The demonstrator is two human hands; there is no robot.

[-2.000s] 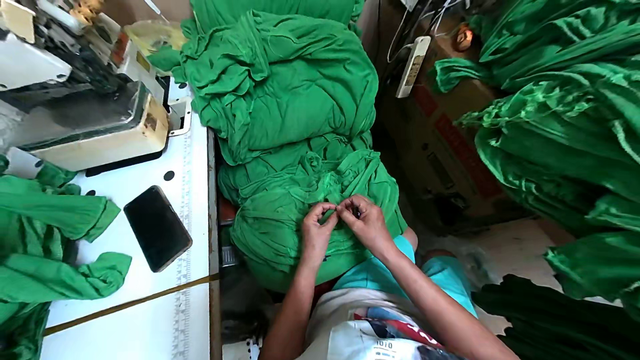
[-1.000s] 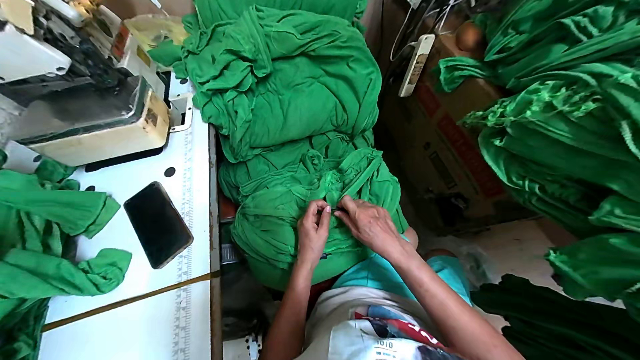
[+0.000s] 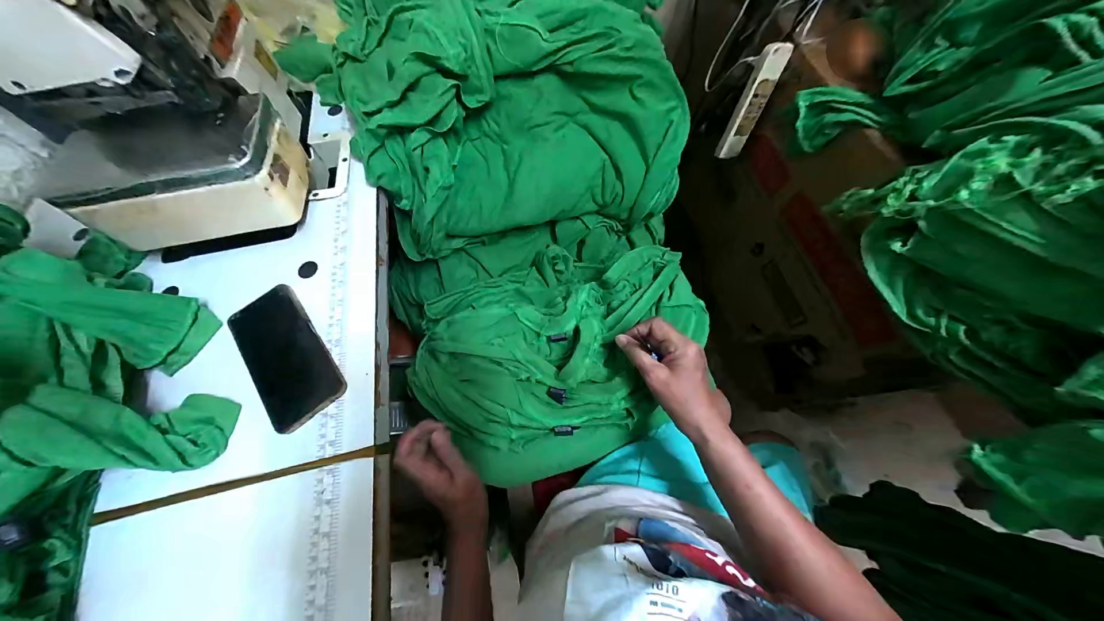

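A stack of green knit garments [image 3: 517, 354] lies in front of me, with small dark neck labels [image 3: 557, 395] showing along its near part. Beside the table edge, at the stack's lower left, my left hand [image 3: 442, 470] is raised with curled fingers; it is slightly blurred, and whether anything is in it cannot be told. Over the right side of the stack, my right hand [image 3: 668, 366] has thumb and forefinger close together, with a small dark thing at its curled fingers. More green fabric [image 3: 569, 129] is heaped behind the stack.
On the white table [image 3: 233, 535] at left are a smartphone [image 3: 287, 358], a sewing machine [image 3: 198, 172] and green garments [image 3: 103, 345]. A power strip [image 3: 755, 99] hangs near a cardboard box [image 3: 819, 233]. Green cloth [image 3: 1018, 250] hangs at right, above dark fabric [image 3: 957, 552].
My hands were together over the garments and are now apart. My left hand has moved left and toward me, to the table edge; my right hand has moved right. Several dark labels now show.
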